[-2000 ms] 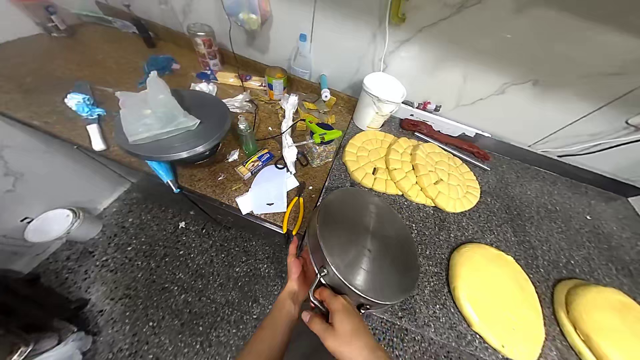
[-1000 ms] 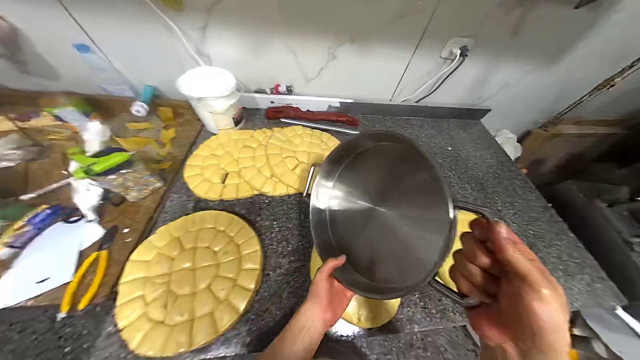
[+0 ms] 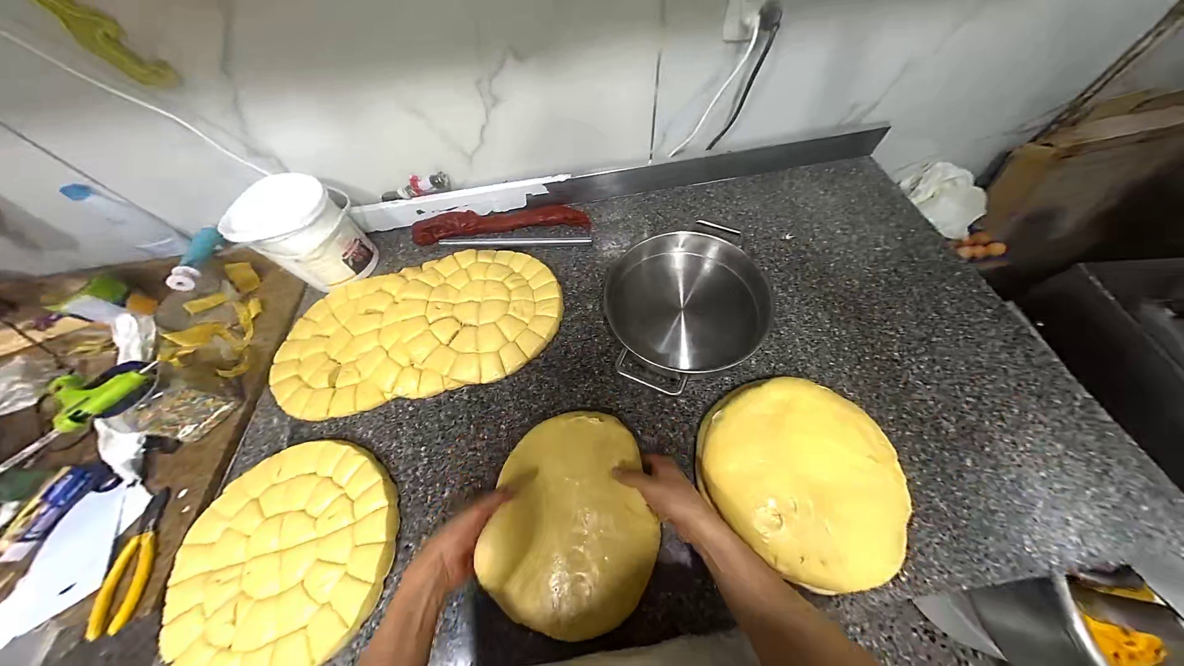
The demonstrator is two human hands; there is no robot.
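Observation:
Between my hands is a smooth yellow dough-like disc (image 3: 573,546), tilted and bent inward along its sides. My left hand (image 3: 467,536) grips its left edge, and my right hand (image 3: 661,490) grips the upper right edge. Just right of it lies a stack of smooth yellow discs (image 3: 805,481). Behind, the steel pot (image 3: 689,301) rests on the granite counter with its open top up. Yellow discs scored into blocks lie at the left: one near the front (image 3: 282,555), and overlapping ones (image 3: 421,328) farther back.
A white plastic bucket (image 3: 296,231) stands at the back left. A red bundle (image 3: 499,222) and a metal rod (image 3: 515,242) lie along the wall. Yellow-handled pliers (image 3: 127,569) and a green glue gun (image 3: 92,398) lie on the brown surface. A metal container (image 3: 1027,615) is at the front right.
The pot has left my hands and now stands on the counter toward the back. Both hands have taken hold of a smooth yellow disc.

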